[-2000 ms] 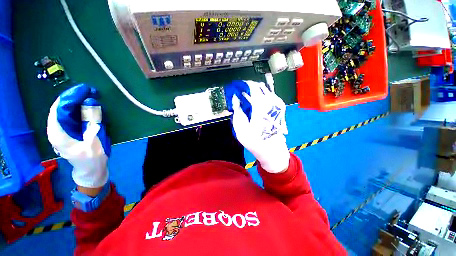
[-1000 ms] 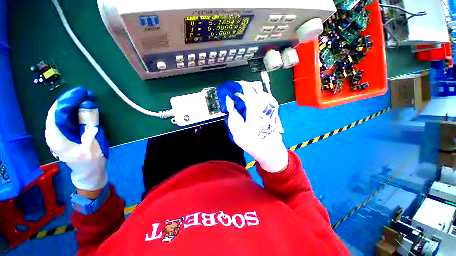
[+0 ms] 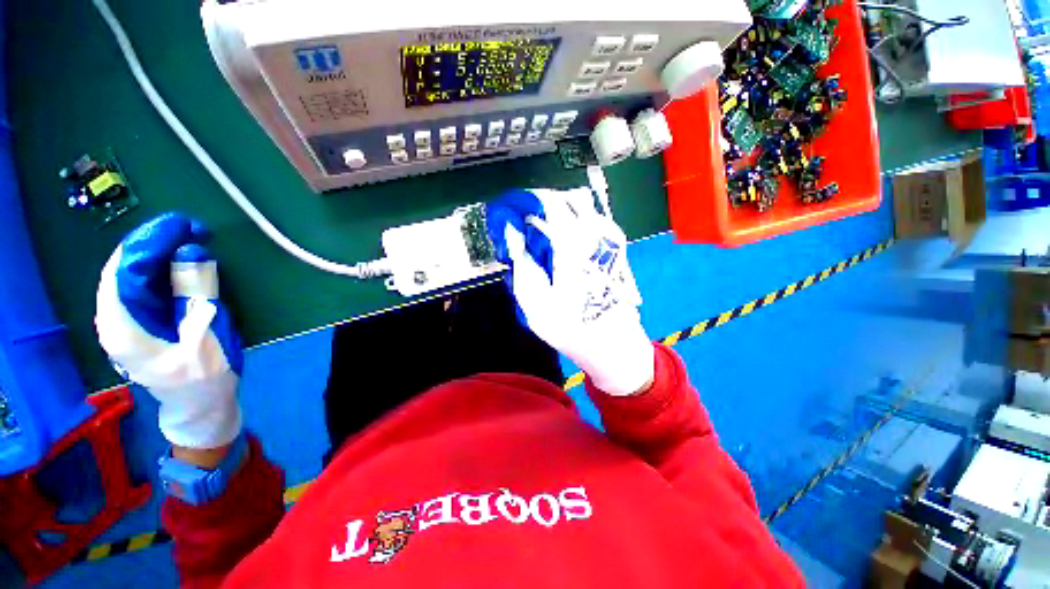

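Note:
A green circuit board point(image 3: 476, 234) stands at the right end of the white power strip point(image 3: 426, 253) on the bench edge. My right hand point(image 3: 564, 270), in a white and blue glove, holds the board's right end; its fingertips hide that end. My left hand point(image 3: 179, 316), gloved, is at the bench edge on the left with fingers curled. A small white patch shows between its fingers; I cannot tell if it is an object or glove. The test instrument point(image 3: 449, 127) shows lit yellow digits. A white lead point(image 3: 599, 186) runs from near its terminals toward my right hand.
A lone board point(image 3: 98, 188) lies on the green mat. A white cord point(image 3: 219, 173) crosses the mat to the strip. The orange-red bin point(image 3: 783, 226) of boards is right, a blue bin point(image 3: 35, 368) left. A red stool point(image 3: 75, 489) stands below the blue bin.
The instrument's top reading went from zero to about five, and its second reading has since risen from zero. The bench view has shifted slightly left. Both hands keep nearly the same pose.

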